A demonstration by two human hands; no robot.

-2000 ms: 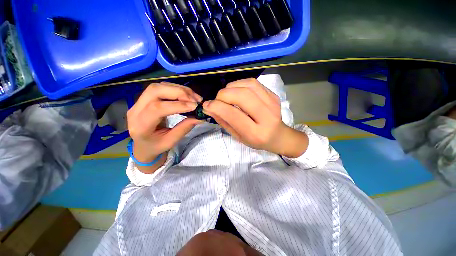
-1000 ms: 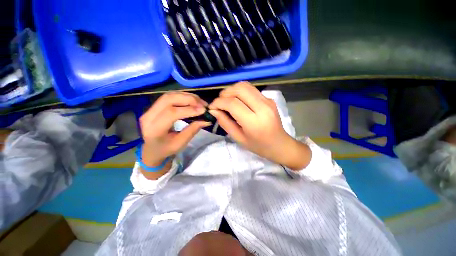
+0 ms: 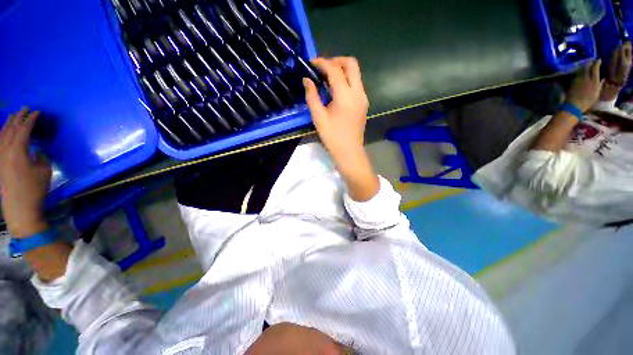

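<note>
My right hand [image 3: 341, 104] holds a black adapter housing [image 3: 310, 71] by its end at the right edge of the right tray [image 3: 239, 133]. The right tray is packed with rows of black housings [image 3: 201, 69] with shiny edges. My left hand [image 3: 22, 163], with a blue wrist strap, is over the left tray [image 3: 104, 149], beside a dark, blurred housing [image 3: 45, 128]. Its fingers are spread, but whether they touch the housing is unclear.
The dark green bench [image 3: 423, 55] extends right to another blue tray [image 3: 572, 62], where a neighbour's hands [image 3: 587, 87] with a blue strap show. Blue stools [image 3: 430, 156] stand below the bench edge. A grey-white sleeve shows at the lower left.
My hands have parted from above my lap. The right has moved up to the right tray with a black piece, the left to the left tray. The view has shifted to the right.
</note>
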